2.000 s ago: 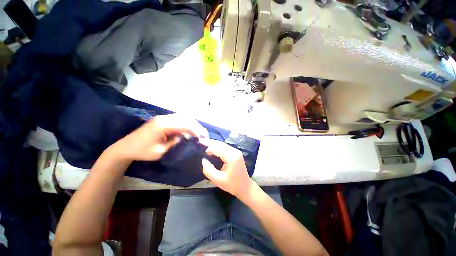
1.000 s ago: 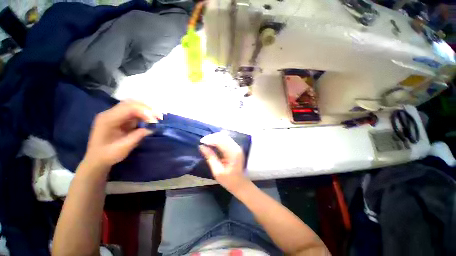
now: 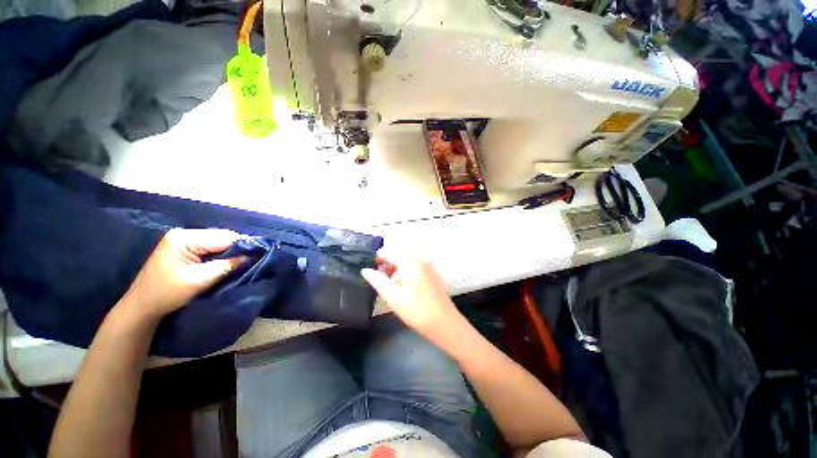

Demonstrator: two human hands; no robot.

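Note:
The navy garment (image 3: 63,259) lies over the left part of the table, its narrow end reaching right in front of the needle area. My left hand (image 3: 193,268) pinches a raised fold of the navy cloth. My right hand (image 3: 414,288) has thumb and fingertips at the right edge of the dark facing piece (image 3: 343,295), seemingly gripping its edge. The presser foot and needle area (image 3: 358,148) of the sewing machine (image 3: 528,80) lies behind the cloth, partly lost in glare; the cloth is not under it.
A smartphone (image 3: 457,165) leans under the machine arm. Dark snips (image 3: 548,198) and black scissors (image 3: 620,197) lie to the right. A neon tag (image 3: 251,94) hangs left of the needle. Grey cloth (image 3: 134,85) is heaped behind the navy. A dark garment pile (image 3: 667,340) is lower right.
The camera view has shifted right. The cloth end has turned so the dark facing shows. My left hand has moved along the cloth to a raised fold; my right hand is now at the end's edge.

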